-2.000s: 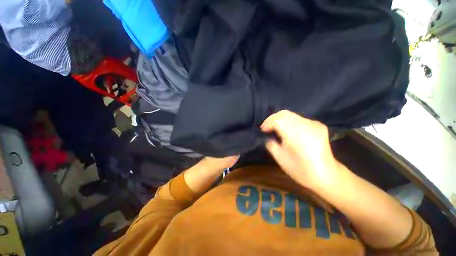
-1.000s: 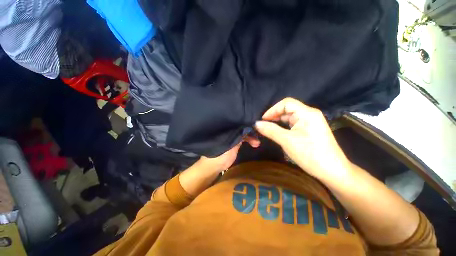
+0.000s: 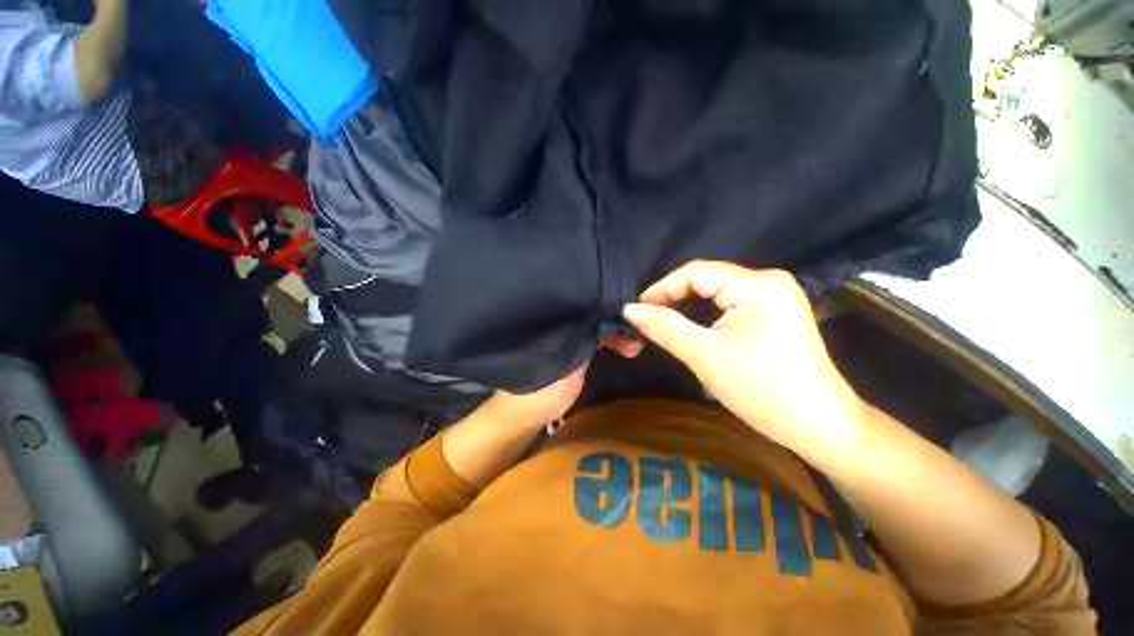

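A dark cloth garment (image 3: 759,149) lies over the table edge and hangs toward my lap. A raised seam (image 3: 590,199) runs down it to its near edge. My right hand (image 3: 746,342) pinches that edge at the seam's lower end between thumb and fingertip. My left hand (image 3: 560,388) is under the cloth, partly hidden; its fingertips show just below the pinched spot and hold the edge from beneath. A grey shinier cloth (image 3: 373,199) with thin white cords lies beside the garment on the left.
The white machine table (image 3: 1032,298) curves along the right, with part of a machine at the top right. A bright blue cloth (image 3: 299,62) lies at the upper left. A red plastic object (image 3: 224,199), a person's striped sleeve (image 3: 93,155) and a grey curved part (image 3: 62,485) are at the left.
My right hand has closed its pinch on the edge at the seam, and my left fingertips have come up beneath it. The cloth has shifted slightly left in view. A person's forearm now shows top left.
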